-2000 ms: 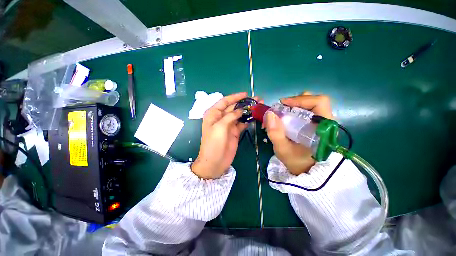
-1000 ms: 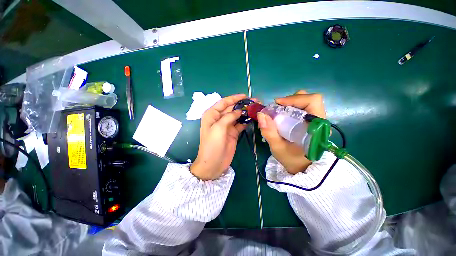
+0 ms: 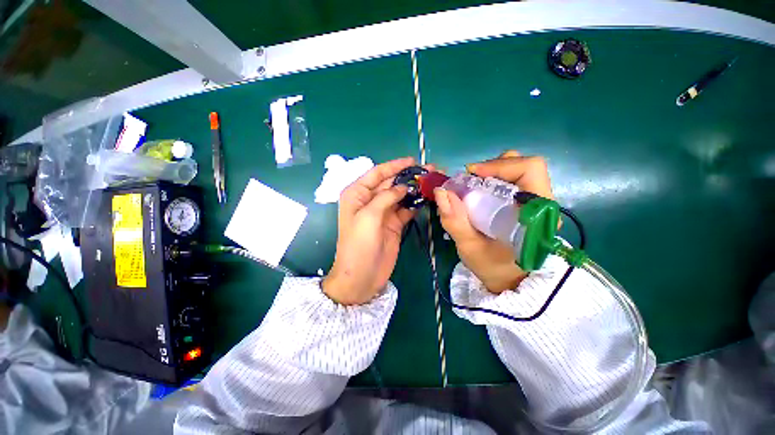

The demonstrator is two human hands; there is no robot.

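My left hand (image 3: 370,234) holds a round black workpiece (image 3: 410,189) between thumb and fingers above the green bench. My right hand (image 3: 489,242) grips a clear dispensing syringe (image 3: 493,206) with pinkish contents, tilted with its red front end (image 3: 432,184) at the workpiece. The contact point at the tip is too small to make out. A green adapter (image 3: 539,234) caps the rear, with a clear air hose (image 3: 625,297) running from it. A thin black cable (image 3: 510,317) loops below my right hand. Part of the workpiece is hidden by my fingers.
Black dispenser box (image 3: 127,272), crumpled plastic bag (image 3: 76,157) and clear tube (image 3: 149,167) at left. Orange-ended tool (image 3: 217,157), small clear bag (image 3: 291,132), paper square (image 3: 266,222) and crumpled tissue (image 3: 342,177) on the bench. Another black part (image 3: 568,59) and dark pointed tool (image 3: 705,82) at upper right.
The syringe and my right hand have shifted slightly left. My left hand still holds the workpiece at the red end. The whole view has shifted slightly.
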